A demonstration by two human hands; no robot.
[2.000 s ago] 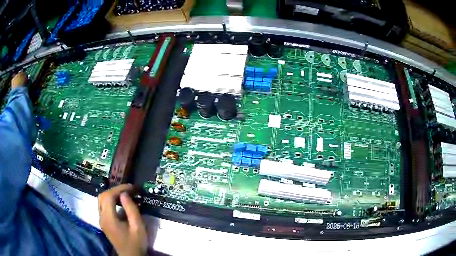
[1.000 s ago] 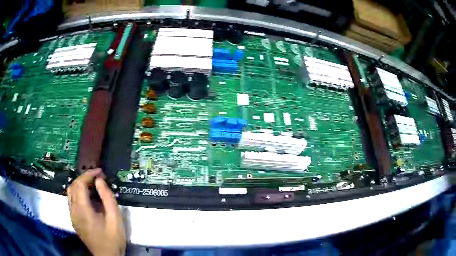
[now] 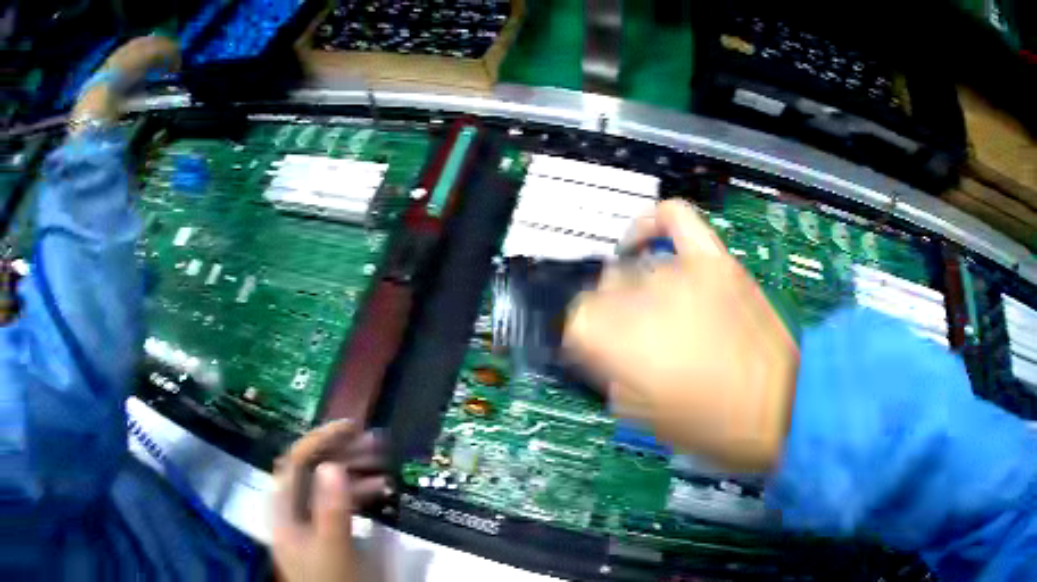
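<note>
A large green circuit board [image 3: 546, 455] lies in a black carrier. My right hand [image 3: 694, 341] reaches in from the right over its middle, blurred. Blurred black shapes [image 3: 552, 307] are at its fingertips, below the silver-white heatsink [image 3: 580, 207]. I cannot tell whether they are held parts, finger coverings or capacitors on the board. My left hand [image 3: 324, 489] is at the carrier's front edge by the lower end of the dark red crossbar [image 3: 370, 352], fingers curled, with something dark at them. Whether it grips anything is unclear. My right hand hides the board's centre.
Another person's hand [image 3: 142, 68] and blue sleeve reach in at the left, near a bin of blue parts [image 3: 239, 40]. A cardboard box of dark parts [image 3: 409, 63] and a black tray [image 3: 807, 85] stand behind the metal rail. A second board [image 3: 250, 262] lies left of the crossbar.
My right hand has entered from the right over the board. My left hand is still near the crossbar's lower end. The view has shifted, and the other person's arm shows again at the left.
</note>
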